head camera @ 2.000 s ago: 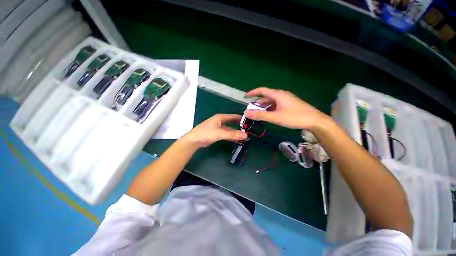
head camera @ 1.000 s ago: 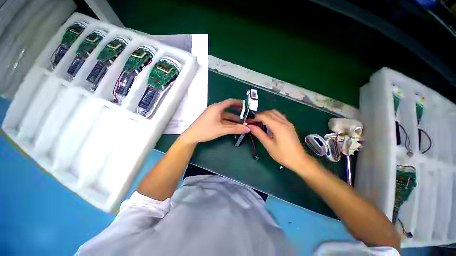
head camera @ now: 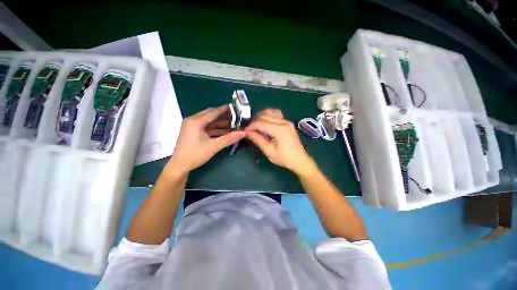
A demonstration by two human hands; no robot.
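Note:
A small white-headed circuit board assembly (head camera: 242,104) stands up between my hands, above the dark green bench mat. My left hand (head camera: 205,135) grips it from the left, thumb and fingers around its lower part. My right hand (head camera: 272,135) has its fingertips pinched at the same spot, by thin red wires (head camera: 254,150). Whether the fingertips hold a wire or the board is too small to tell. A narrow dark part (head camera: 234,148) sticks out below the fingers. The fingers hide most of the assembly's lower portion.
A left foam tray (head camera: 73,164) holds several green-board units over white paper (head camera: 164,107). Right of my hands lie oval wired parts (head camera: 317,128), a cream-white bundle (head camera: 334,102) and a slim metal rod (head camera: 350,155). A right foam tray (head camera: 371,187) holds several boards. A pale rail (head camera: 255,76) runs behind.
The view has swung, so the trays sit differently. My right hand moved from the assembly's white top down to its lower part beside my left fingertips. The assembly now stands more upright.

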